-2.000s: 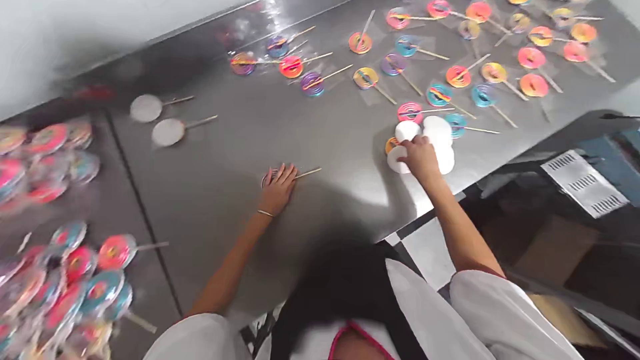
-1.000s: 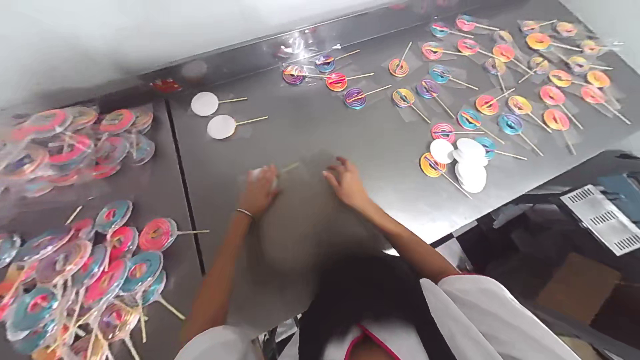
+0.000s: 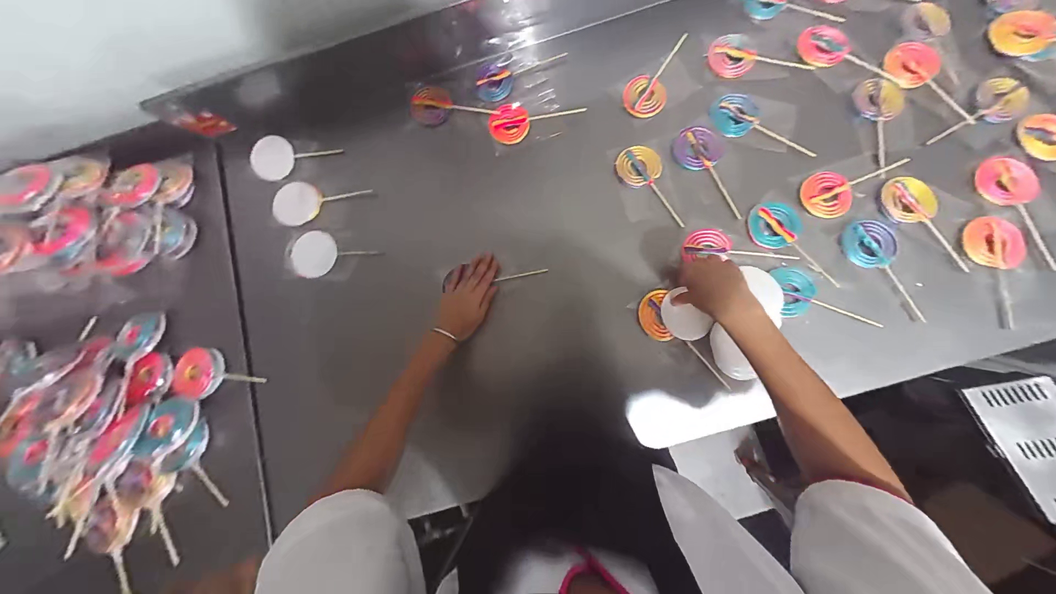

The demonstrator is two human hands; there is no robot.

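Note:
My left hand [image 3: 470,297] lies flat over a wrapped lollipop whose stick [image 3: 521,275] points right; the fingers cover most of its candy. My right hand [image 3: 714,285] reaches down onto the white round discs [image 3: 730,351], fingertips at one smaller white disc [image 3: 686,315]; whether it pinches it is hidden. Around that hand lie a pink spiral lollipop [image 3: 706,241], an orange one [image 3: 656,315] partly under the discs, and a teal one [image 3: 797,293]. At the left of the steel table, three lollipops with white round faces [image 3: 313,254] lie in a column, sticks pointing right.
Many wrapped spiral lollipops [image 3: 826,195] spread over the right of the steel table [image 3: 528,363]. Several more [image 3: 509,124] lie near the back edge. Heaps of bagged lollipops [image 3: 165,429] cover the left side, beyond a table seam [image 3: 239,330]. A slotted white panel [image 3: 1015,429] is at lower right.
The column at left has three white-faced lollipops, against two before. My right hand has moved from the table's middle back to the white discs. My left hand lies on a lollipop.

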